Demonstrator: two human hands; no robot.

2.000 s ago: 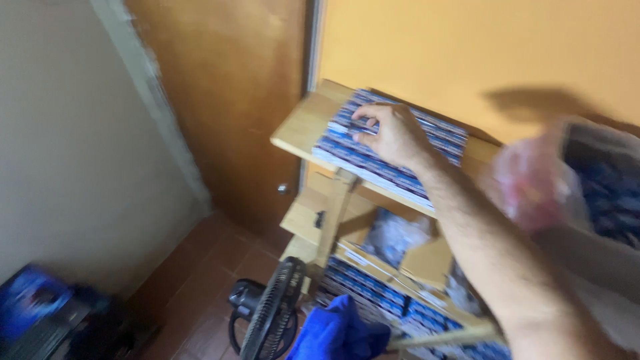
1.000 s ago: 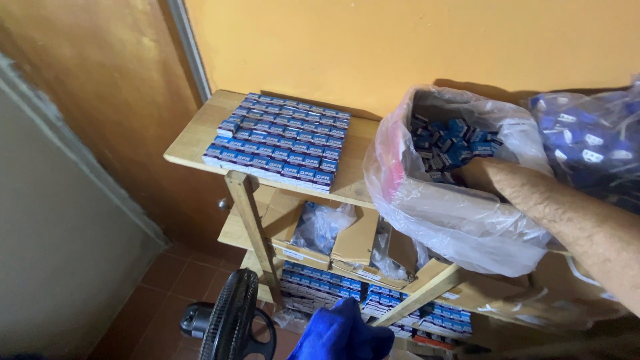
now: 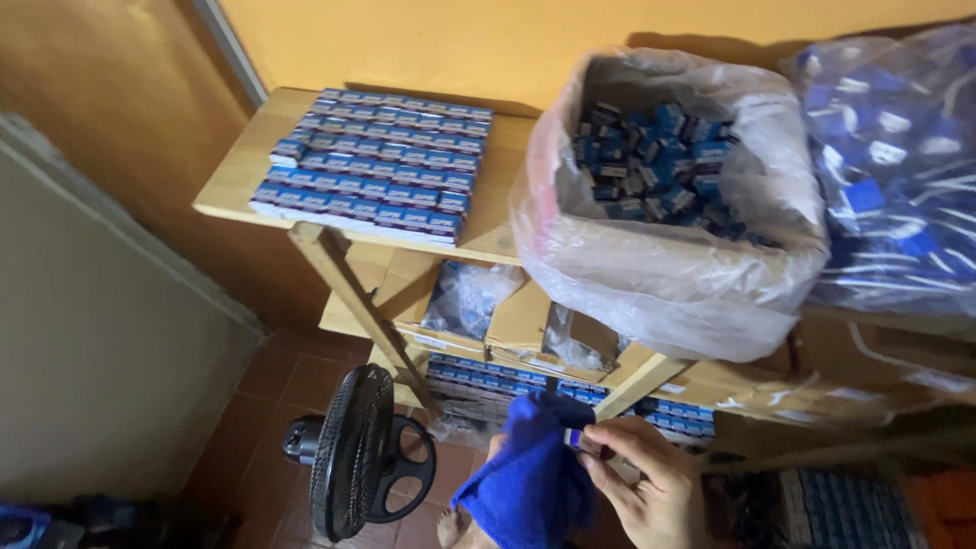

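Note:
Between the thumb and index finger of my right hand (image 3: 648, 476) is a small box (image 3: 585, 441), held against a blue cloth (image 3: 526, 473). The cloth covers most of my left hand (image 3: 497, 444); only a little skin shows at its edge, and its fingers are hidden. Above on the wooden shelf, small blue and white boxes (image 3: 374, 168) lie in tight rows, one sitting raised at the left side. Right of them, a carton lined with clear plastic (image 3: 656, 282) holds many loose small boxes (image 3: 671, 160).
A black fan (image 3: 354, 454) stands on the tiled floor at lower left. A clear bag of blue and white items (image 3: 884, 168) is at the right. Open cartons (image 3: 526, 324) and more stacked boxes (image 3: 488, 377) fill the lower shelves. A wooden brace (image 3: 366, 313) slants below the top shelf.
My right hand was over the rows of boxes, then in the plastic-lined carton. Now it is down beside the blue cloth, with a small box between its fingers.

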